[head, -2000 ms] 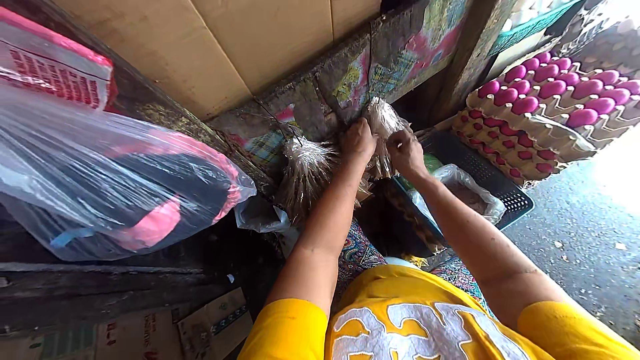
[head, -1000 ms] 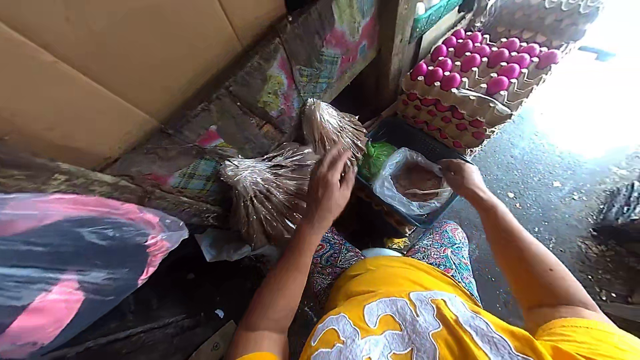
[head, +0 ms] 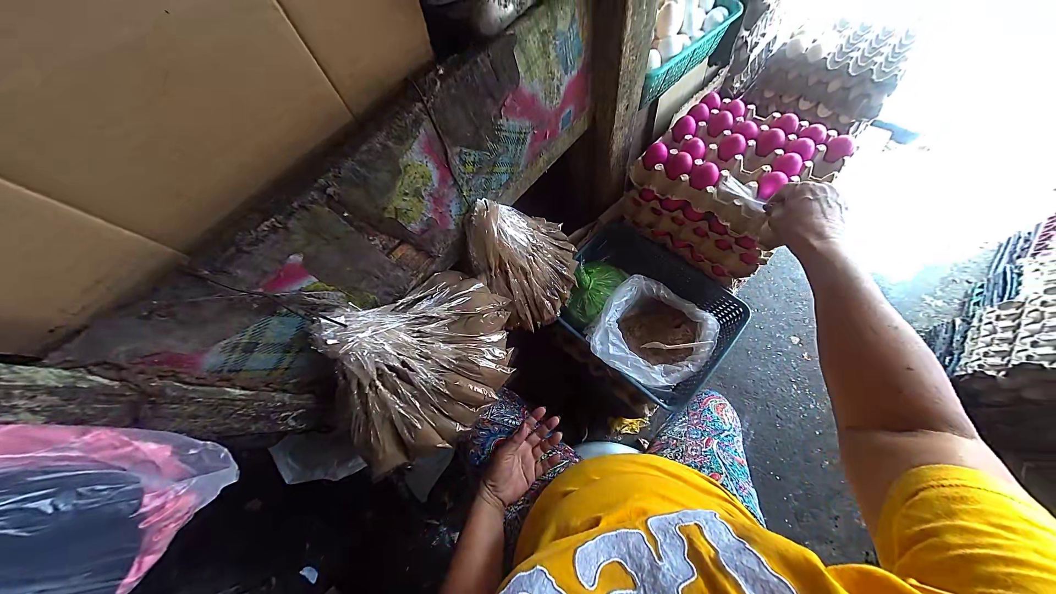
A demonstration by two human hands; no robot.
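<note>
My right hand (head: 804, 216) is at the front corner of the stacked egg trays, its fingers closed on a small clear plastic piece (head: 740, 194) beside the pink eggs (head: 732, 147). Palm up and empty, my left hand (head: 521, 460) rests over my patterned trousers. Above it hang two bunches of small plastic packets with brown contents, a large one (head: 417, 363) and a smaller one (head: 521, 262). A dark plastic basket (head: 737, 318) holds an open clear bag of brown powder (head: 658, 330) with a light-coloured utensil in it, and a green plastic bag (head: 596, 290).
A wooden board with torn patterned covering (head: 330, 247) runs behind the bunches, below cardboard (head: 165, 107). A teal basket of white eggs (head: 691, 58) stands at the top. Egg trays (head: 1019, 322) are stacked at right. A bulky plastic bag (head: 107, 503) lies at lower left.
My right hand has moved from the powder bag to the pink eggs. My left hand has come down from the bunches towards my lap and turned palm up. Earlier, both hands were at the smaller bunch.
</note>
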